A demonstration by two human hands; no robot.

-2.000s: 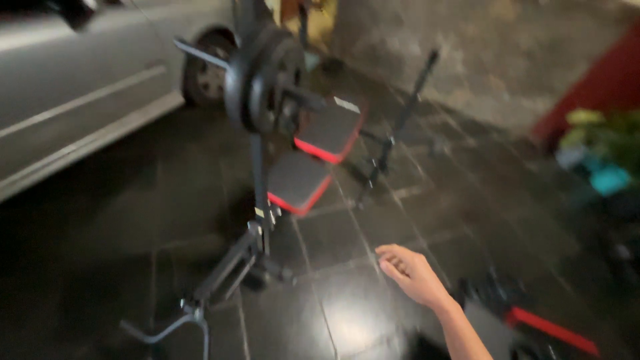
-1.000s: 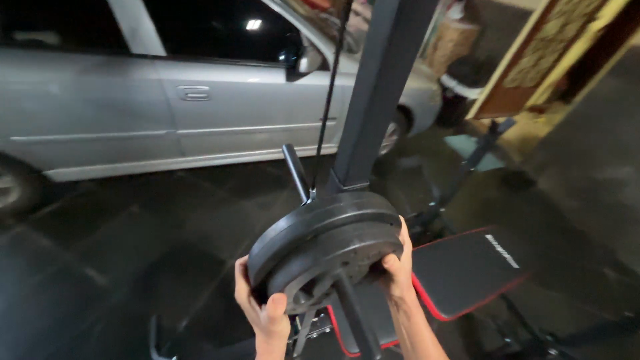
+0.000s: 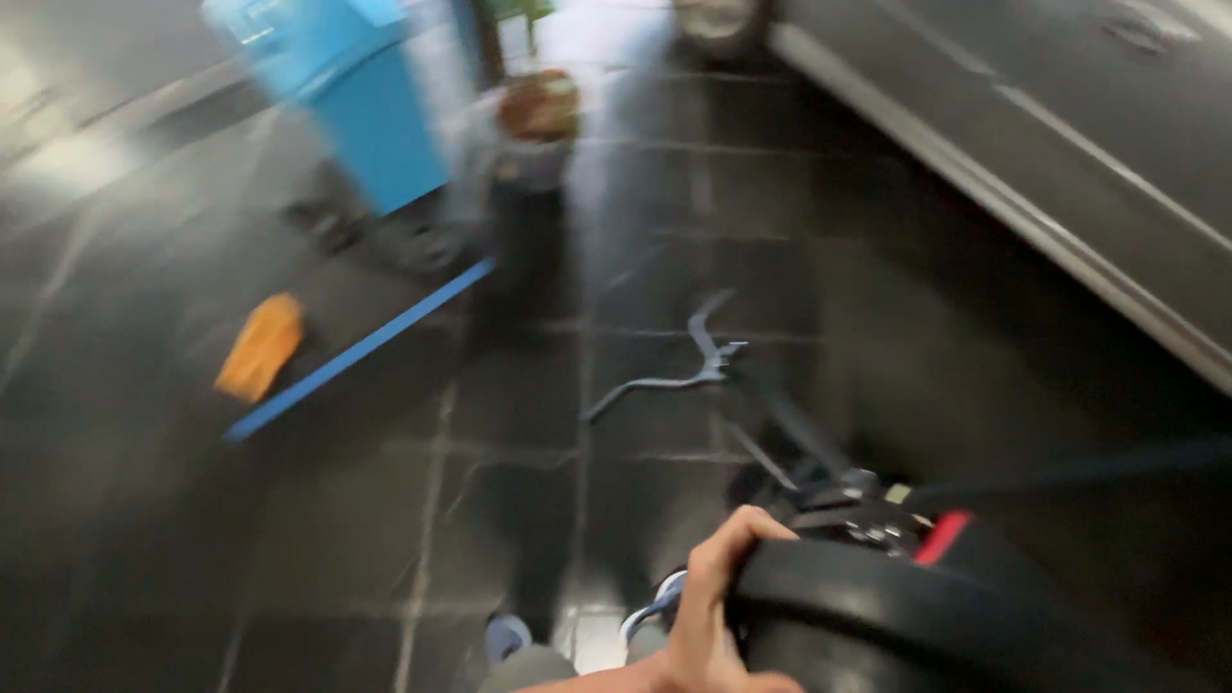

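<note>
At the bottom of the head view, my left hand (image 3: 717, 597) grips the left edge of a black round weight plate (image 3: 895, 597); a second plate seems to lie against it. The plates run out of the frame at the bottom, so it cannot be told whether they still sit on the post. Beyond them are the metal frame (image 3: 818, 443) of the weight bench, its curved grey bar (image 3: 664, 383) and a red-edged pad (image 3: 945, 537). My right hand is out of view.
A silver car (image 3: 1059, 144) stands at the right. Upper left are a blue wheeled bin (image 3: 375, 125) and a potted plant (image 3: 539, 106). A blue strip (image 3: 361, 351) and an orange object (image 3: 260, 346) lie on the dark tiled floor. My shoes (image 3: 507, 635) show below.
The view has swung strongly to the left. One second ago both my hands were on the plates; now only my left hand shows on them. Two seconds ago one hand was free of them.
</note>
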